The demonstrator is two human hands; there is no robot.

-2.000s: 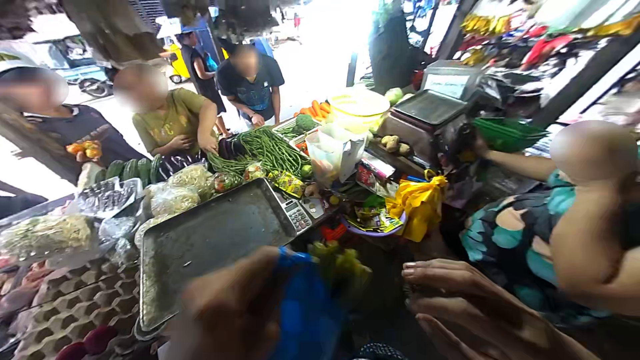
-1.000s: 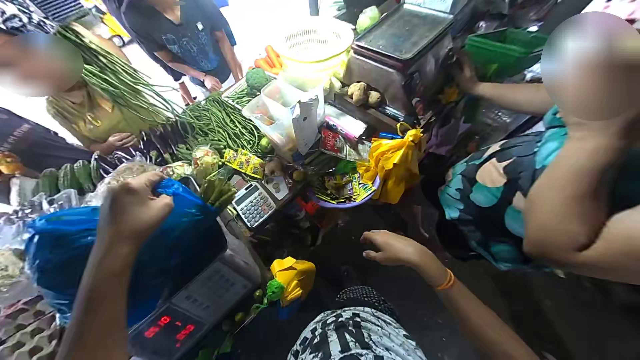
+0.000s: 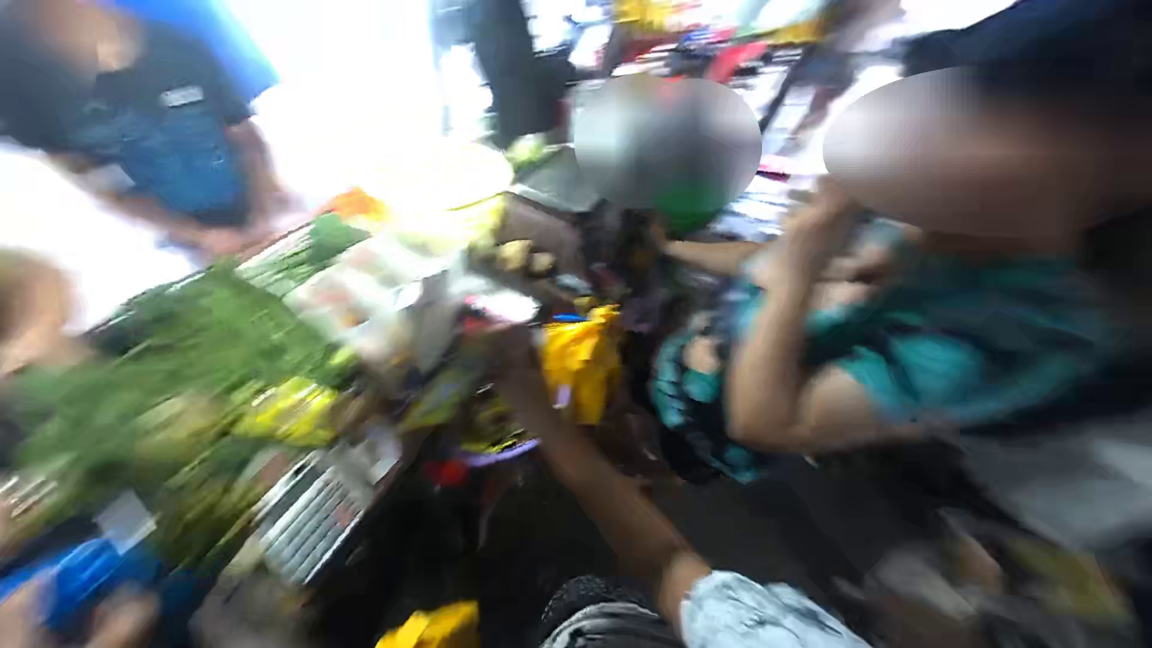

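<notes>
The view is badly blurred. At the lower left edge, my left hand (image 3: 117,616) is on a blue plastic bag (image 3: 90,562), with skin showing on both sides of the blue plastic. My right arm stretches forward from the bottom, and my right hand (image 3: 511,346) is at the small packets and white plastic containers (image 3: 369,292). Its fingers are too smeared to show whether they hold anything. Just right of it hangs a yellow plastic bag (image 3: 580,360). A purple-rimmed basin (image 3: 499,454) with packets lies beneath the wrist. The calculator (image 3: 315,513) rests between my hands.
Green long beans (image 3: 198,333) cover the stall at left, beside yellow packets (image 3: 288,409). A pale yellow basket (image 3: 450,193) stands behind. One person in a dark shirt (image 3: 162,135) is across the stall; another in a teal patterned top (image 3: 945,360) is close at right.
My right hand has reached forward to the packets and containers. The blue bag and my left hand now show at the lower left edge. The view has swung right.
</notes>
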